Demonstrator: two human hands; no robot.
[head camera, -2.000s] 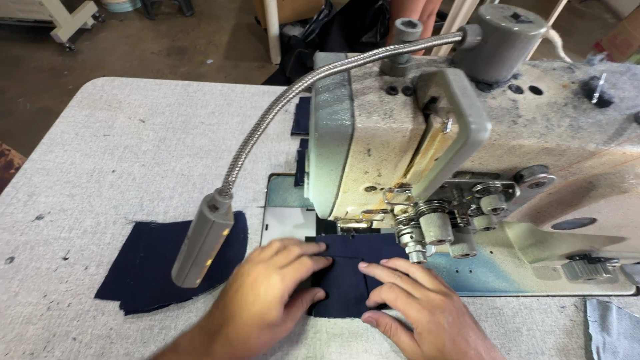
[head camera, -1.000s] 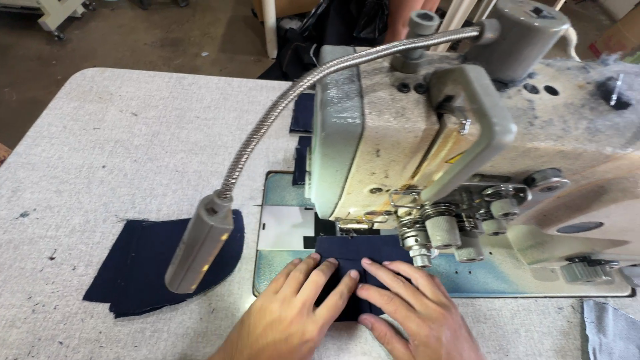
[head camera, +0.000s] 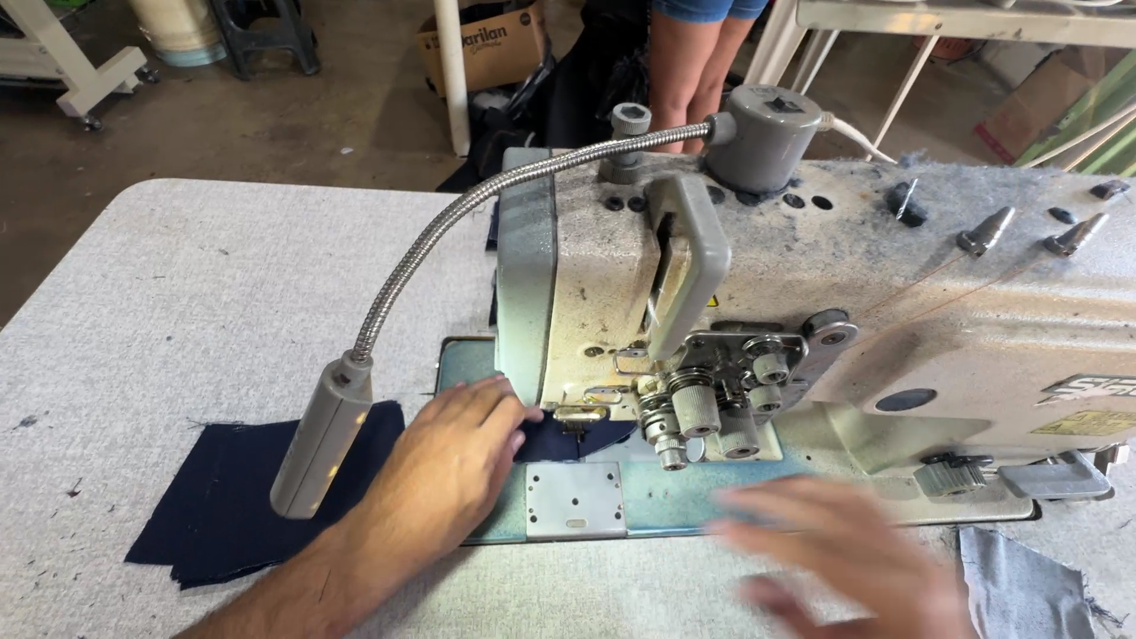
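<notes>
A small navy fabric piece (head camera: 577, 438) lies under the presser foot (head camera: 579, 422) of an industrial sewing machine (head camera: 621, 266). My left hand (head camera: 457, 448) rests at the left of the needle area, its fingertips at the left edge of this fabric; its exact hold is hidden. Blurred by motion, my right hand (head camera: 834, 559) is above the front of the machine bed, right of the metal slide plate (head camera: 575, 499), fingers apart and nothing seen in it. Other navy fabric pieces (head camera: 226, 497) lie on the table at the left, partly behind the lamp head (head camera: 321, 439).
The lamp's flexible metal neck (head camera: 426, 240) arches over the table (head camera: 222, 293). Thread tension knobs (head camera: 697, 404) stick out beside the needle area. A grey fabric scrap (head camera: 1021, 586) lies at the front right. Behind the machine stand a person's legs (head camera: 697, 71) and a cardboard box (head camera: 488, 44).
Both hands were on the navy fabric in front of the needle. The fabric is now under and behind the foot, my left hand has moved forward, and my right hand has come away to the right.
</notes>
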